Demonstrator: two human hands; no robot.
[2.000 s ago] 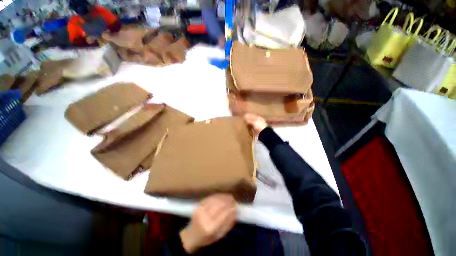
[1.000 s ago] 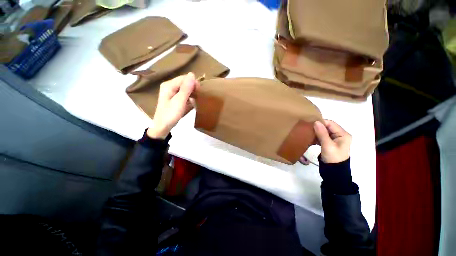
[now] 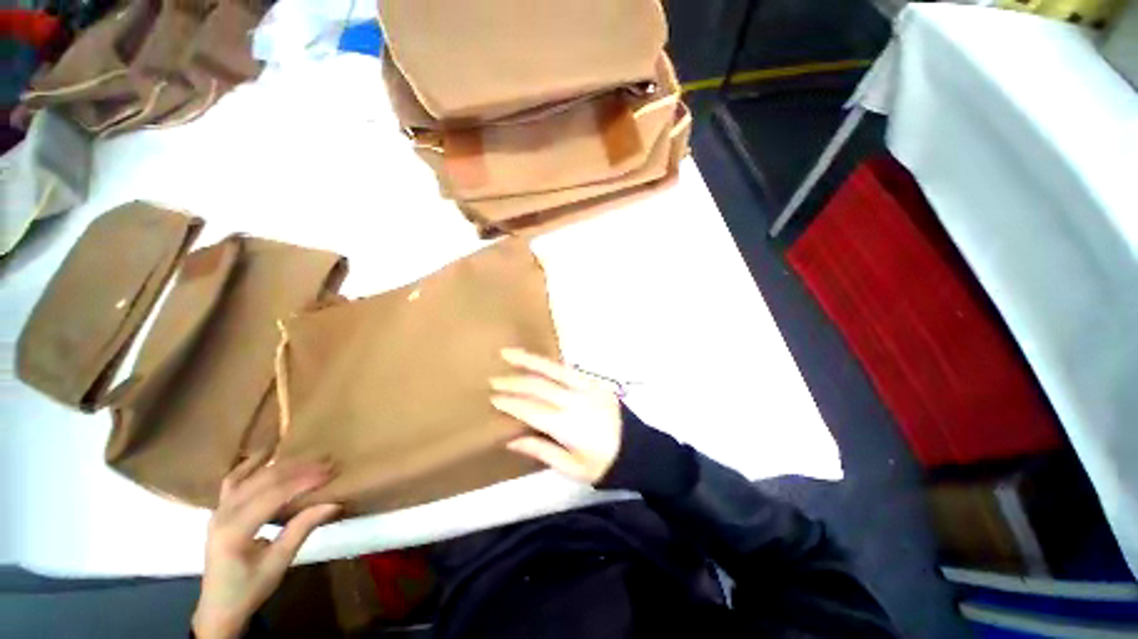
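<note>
A brown bag lies flat on the white table in front of me, its plain panel up and a pale edging along its left side. My left hand is at its lower left corner, fingers over the edge and thumb apart; whether it grips the cloth is unclear. My right hand rests with spread fingers on the bag's right part. The snips are mostly hidden; a small pinkish handle part and thin cord show just beyond my right hand.
Other brown bags lie at the left, one partly under the front bag. A stack of brown bags stands at the far side. Grey-white bags are far left. Right of the table are a red thing and another white-covered table.
The bag was held up by both hands with its reddish-brown corner patches showing; now it lies on the table, plain panel up. My right hand has opened onto it. The view has shifted right.
</note>
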